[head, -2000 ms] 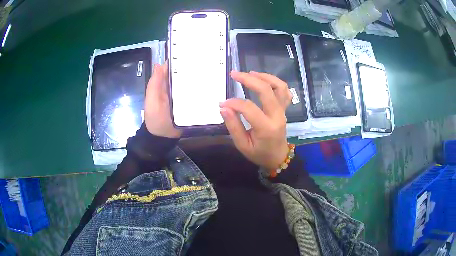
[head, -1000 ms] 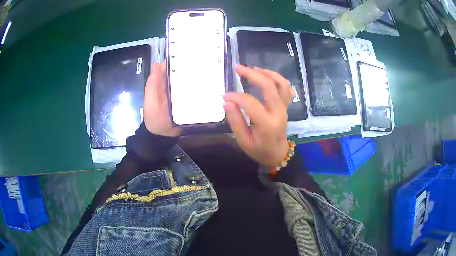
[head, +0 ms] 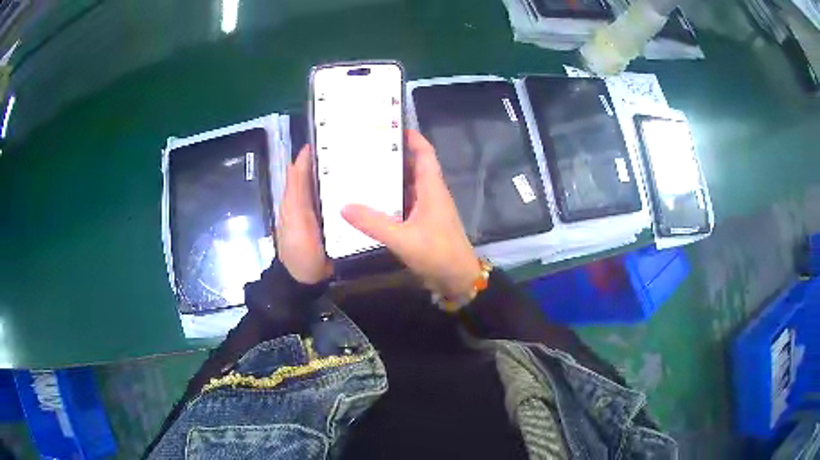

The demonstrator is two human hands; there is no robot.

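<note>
A smartphone (head: 360,162) with a bright white screen is held upright in front of me. My left hand (head: 304,220) holds its left edge. My right hand (head: 423,220) is around its right edge, with the thumb over the lower part of the screen. Behind the phone, dark tablets lie in a row on white sheets: one at the left (head: 220,220), one right of the phone (head: 481,157), and another further right (head: 583,148). A tablet behind the phone is mostly hidden. A smaller device with a bright screen (head: 672,171) lies at the right end.
The glossy green bench (head: 90,216) holds the row. Stacked tablets (head: 562,11) and a pale pole with yellowish wrapping (head: 620,38) stand at the far right. Blue crates are on the floor at the left (head: 67,413), below the bench (head: 598,292) and at the right (head: 764,359).
My right hand has moved left from beside the phone onto it, its thumb now over the screen. The phone sits lower in view, and the view has shifted slightly.
</note>
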